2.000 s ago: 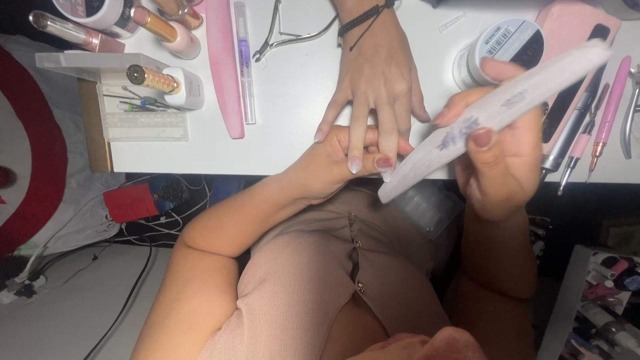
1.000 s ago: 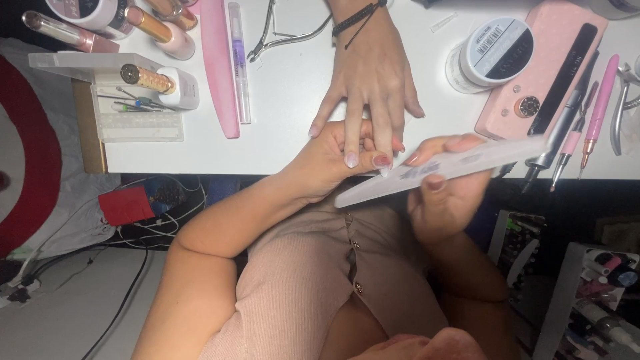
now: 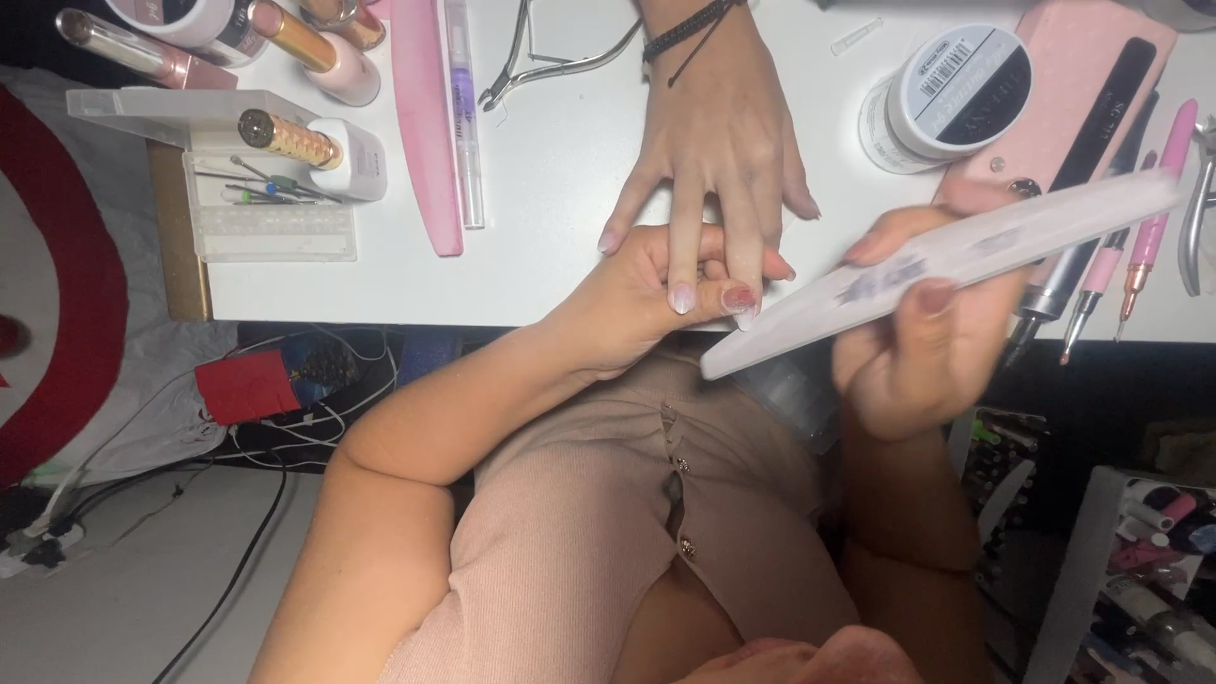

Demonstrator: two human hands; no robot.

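Note:
Another person's hand [image 3: 727,123], wearing a black cord bracelet [image 3: 686,30], lies palm down over the table's near edge with its fingers spread. My left hand [image 3: 655,290] grips one of its fingers near the tip, thumb on top, close to a pale nail. In my right hand [image 3: 921,313] is a white nail file [image 3: 893,280] with worn grey marks, held between thumb and fingers. The file slants down to the left, its lower end near the held fingertip; whether they touch I cannot tell.
Cuticle nippers [image 3: 560,66], a pink nail file [image 3: 423,123] and a clear case of drill bits [image 3: 275,228] lie on the left. A white gel jar [image 3: 959,90], a pink case [image 3: 1021,114], an electric nail drill [image 3: 1054,285] and brushes [image 3: 1154,228] are on the right.
My right hand and the white file have moved to the right since one second ago, after being farther left than at two seconds ago. My left hand keeps its hold on the finger.

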